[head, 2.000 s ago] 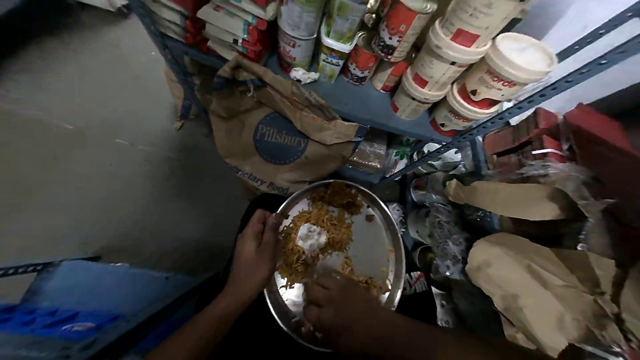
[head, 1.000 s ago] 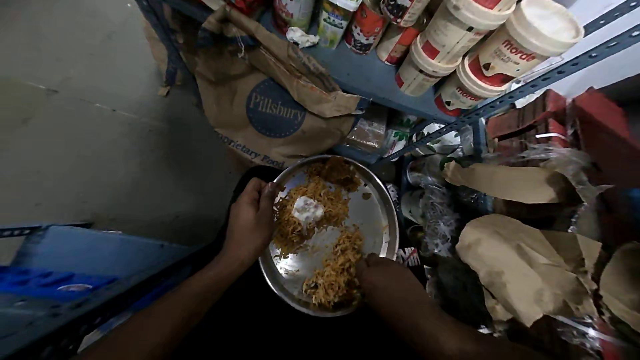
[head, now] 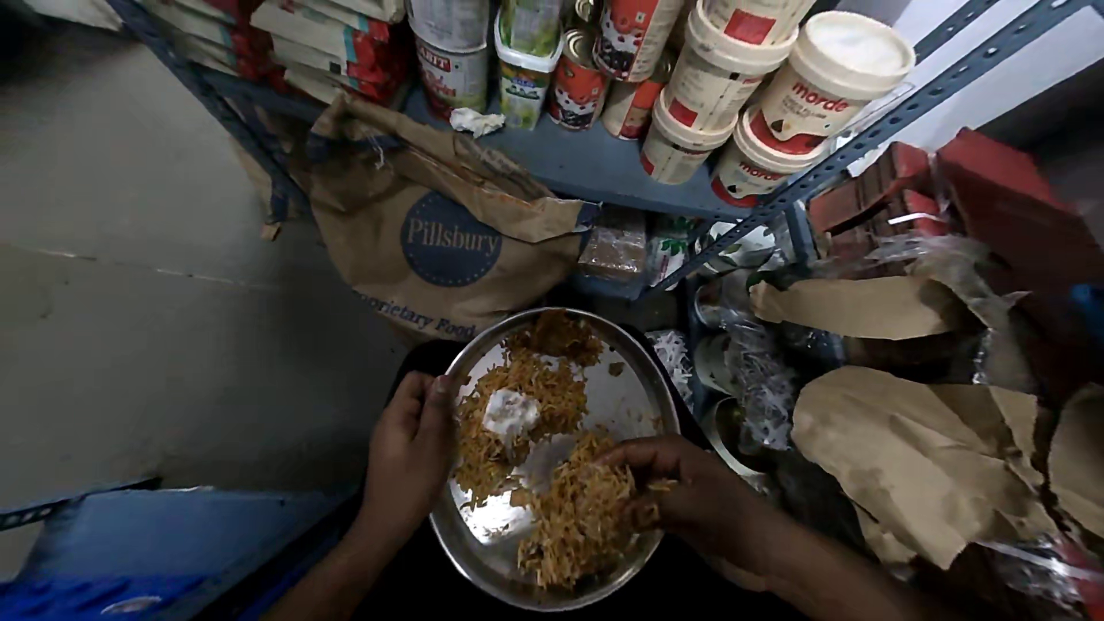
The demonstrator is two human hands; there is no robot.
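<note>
A round steel plate (head: pixel 636 379) rests over the dark-clothed lap. My left hand (head: pixel 412 453) grips its left rim, thumb on top. Seasoned rice (head: pixel 552 392) lies in a heap at the upper left of the plate, topped by a white, creamy dollop (head: pixel 511 412). Behind it sits a darker brown portion of food (head: pixel 565 335). My right hand (head: pixel 681 492) reaches over the right side, fingers curled at a second heap of rice (head: pixel 578 517) near the lower rim. Its fingertips are partly hidden, and whether rice is held between them is unclear.
A brown Pillsbury paper sack (head: pixel 388 220) stands beyond the plate. Behind it a blue metal shelf (head: pixel 604 172) holds tubs (head: pixel 811 86), cans and stacked packets. Torn brown paper (head: pixel 906 448) and clear plastic lie at the right. A blue metal surface (head: pixel 172 535) is at lower left.
The right hand has moved from over the lower plate to its right side, then onto the lower rice. That rice now shows as a separate heap. The left hand keeps its hold.
</note>
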